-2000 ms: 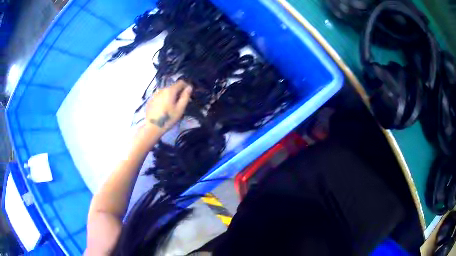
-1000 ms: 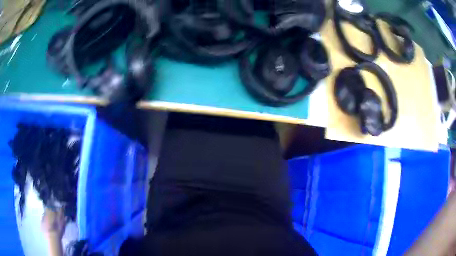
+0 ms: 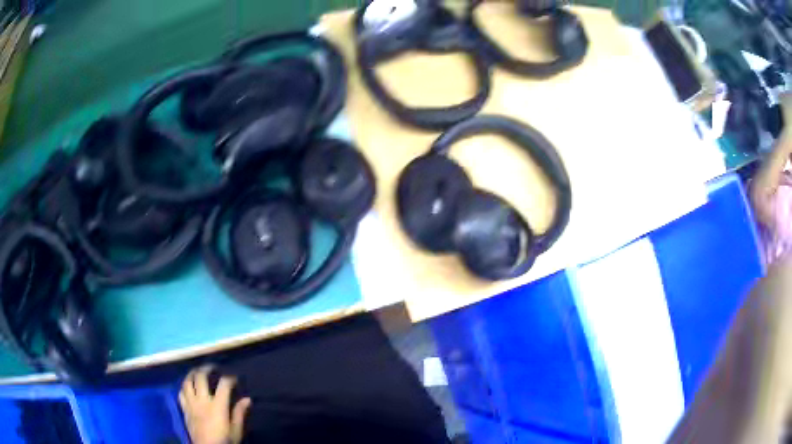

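Note:
Several black headphones lie heaped on the green bench at the left, one with its round cups up (image 3: pixel 269 238) near the bench edge. One black headphone (image 3: pixel 495 234) lies on the cardboard sheet (image 3: pixel 625 165), its two cups side by side and its band curving to the right. Two more black headphones lie at the sheet's far edge, one with a pale shiny cup (image 3: pixel 391 13). My left hand (image 3: pixel 213 409) is low, below the bench edge, with its fingers apart and nothing visible in it. Only my blurred right forearm shows at the lower right; my right hand is out of the picture.
Blue bins (image 3: pixel 512 355) stand under the bench edge at the right, with a white strip (image 3: pixel 638 347) between blue parts. Blue bin rims (image 3: pixel 130 408) show at the lower left. A dark rectangle (image 3: pixel 673 61) lies beyond the cardboard. Another person's arm (image 3: pixel 768 186) is at the right edge.
The view has swung from the left bin to the bench and cardboard. My left hand has come out of the left bin with its black cables and is now by the bench edge.

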